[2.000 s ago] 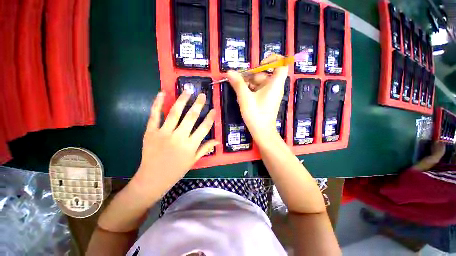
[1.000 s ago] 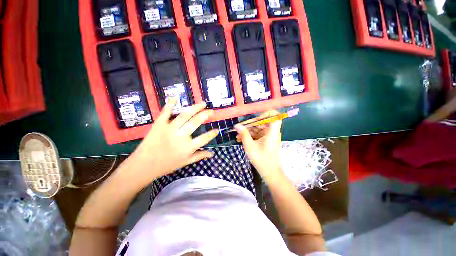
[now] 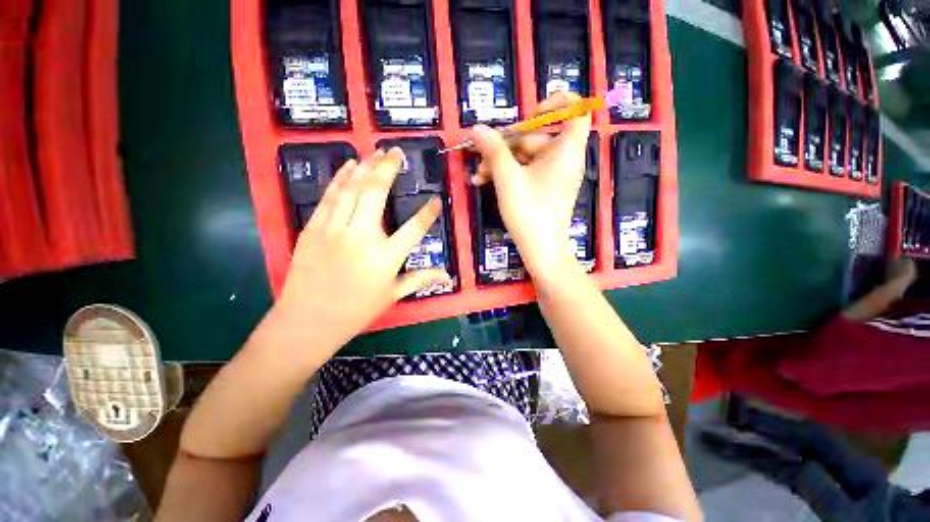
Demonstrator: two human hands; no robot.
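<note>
A red-orange foam tray lies on the green bench with black phone backs in two rows, camera ends away from me. My right hand holds a thin pick with an orange-yellow handle and pink end. Its fine tip is at the camera end of the second phone from the left in the near row. My left hand lies spread over the two leftmost near-row phones, its fingertips at the second phone's upper edge. It covers part of both. A dark gridded sheet shows below the tray's near edge.
Stacked red-orange trays stand at left. Another filled tray lies at right. A cream oval dish is at the bench edge, with clear plastic below it. White liners lie below the bench. A person's arm shows far right.
Both hands and the pick have moved from the gridded sheet back over the near-row phones. Compared with two seconds ago, the pick tip is at the second phone. The camera view has also shifted.
</note>
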